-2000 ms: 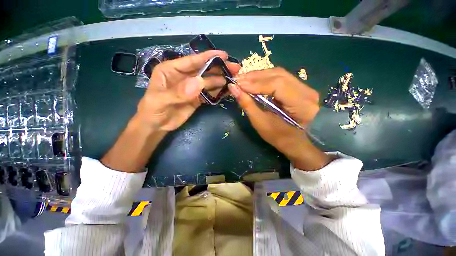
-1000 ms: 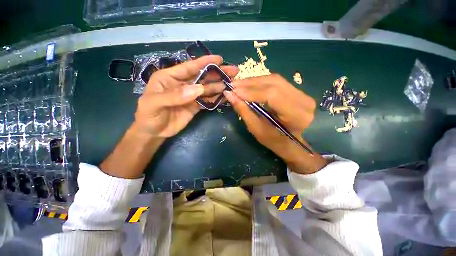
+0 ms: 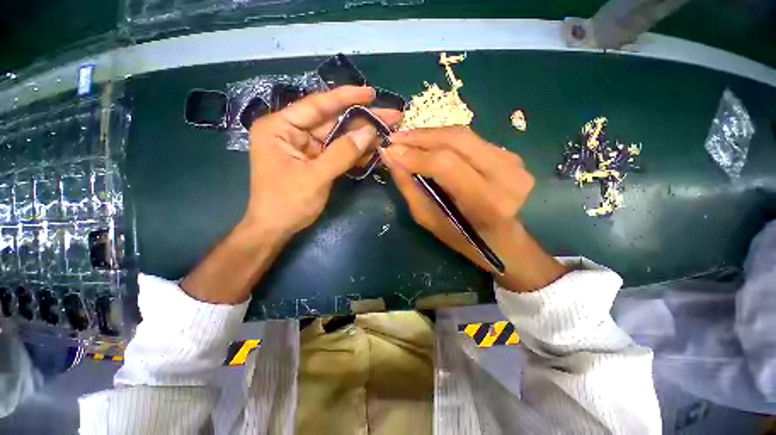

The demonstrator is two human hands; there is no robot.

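Note:
My left hand point(image 3: 293, 161) holds a dark watch case point(image 3: 347, 116) with a shiny rim and open middle, tilted, thumb across its opening. My right hand point(image 3: 464, 174) holds dark tweezers point(image 3: 459, 223) like a pen, with the handle end pointing down right toward my wrist. The tweezer tip is at the right inner edge of the case; my fingers partly hide it, and I cannot tell whether it touches. A heap of small cream pieces point(image 3: 438, 109) lies just beyond my right hand.
Waiting watch cases point(image 3: 206, 108) lie upper left, some on a crinkled clear bag point(image 3: 238, 138). A blister tray point(image 3: 55, 208) is far left. A dark-and-cream pile point(image 3: 600, 166), a single loose piece point(image 3: 518, 119) and a small clear packet point(image 3: 728, 136) lie right. A pale rail point(image 3: 476, 34) runs behind.
My left thumb has moved further across the case opening, and the case has turned slightly. The tweezers now point more steeply. My right hand stays close to the case.

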